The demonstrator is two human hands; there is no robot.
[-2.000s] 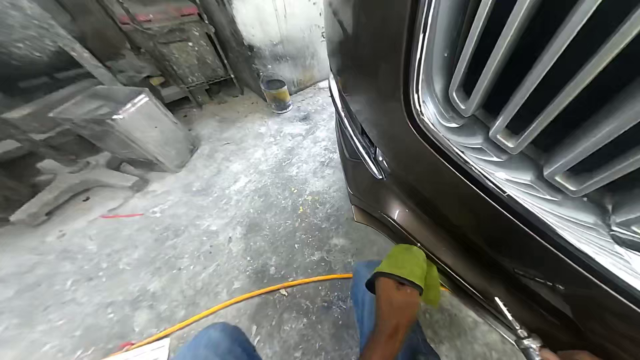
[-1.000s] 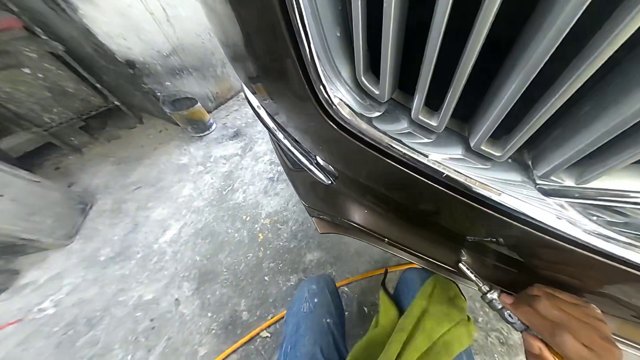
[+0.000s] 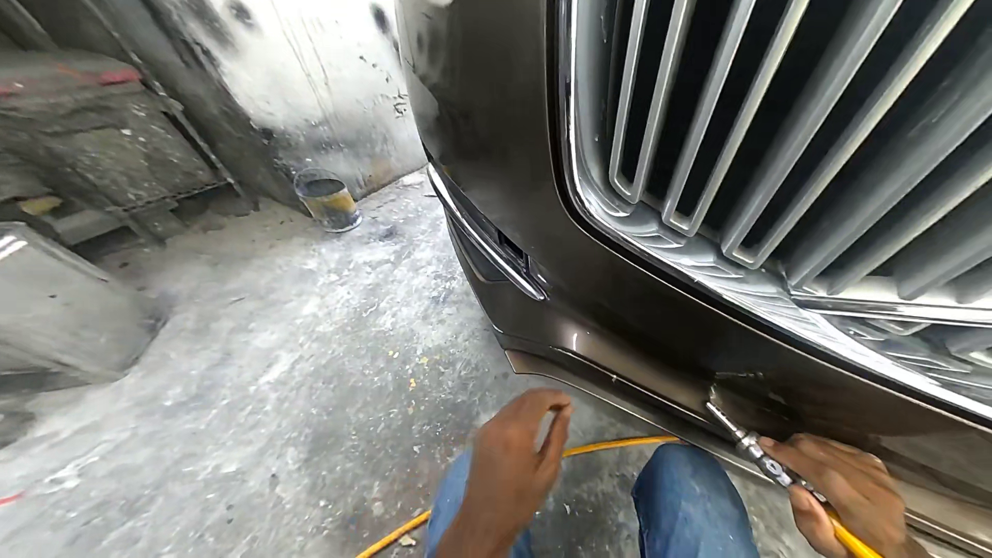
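Observation:
My right hand [image 3: 849, 488] grips an air blow gun [image 3: 763, 457] with a metal nozzle, and a yellow air hose [image 3: 849, 535] runs from its rear end. The nozzle tip points at the lower part of a dark brown car bumper [image 3: 620, 325], beside a small mark in the paint. My left hand [image 3: 515, 457] is over my knee, left of the bumper's lower edge. Its thumb and fingers are curved with a gap between them, and it holds nothing. Above the bumper is the silver grille [image 3: 775, 155] with its chrome surround.
A paint-stained bucket [image 3: 327, 201] stands on the floor by the wall. At the left are a grey box-like object [image 3: 54, 310] and a cluttered rack [image 3: 93, 132]. More yellow hose [image 3: 620, 445] lies on the dusty floor under the bumper.
The green cloth, in my left hand two seconds ago and over my lap one second ago, is out of view. My left hand is now bare over my knee.

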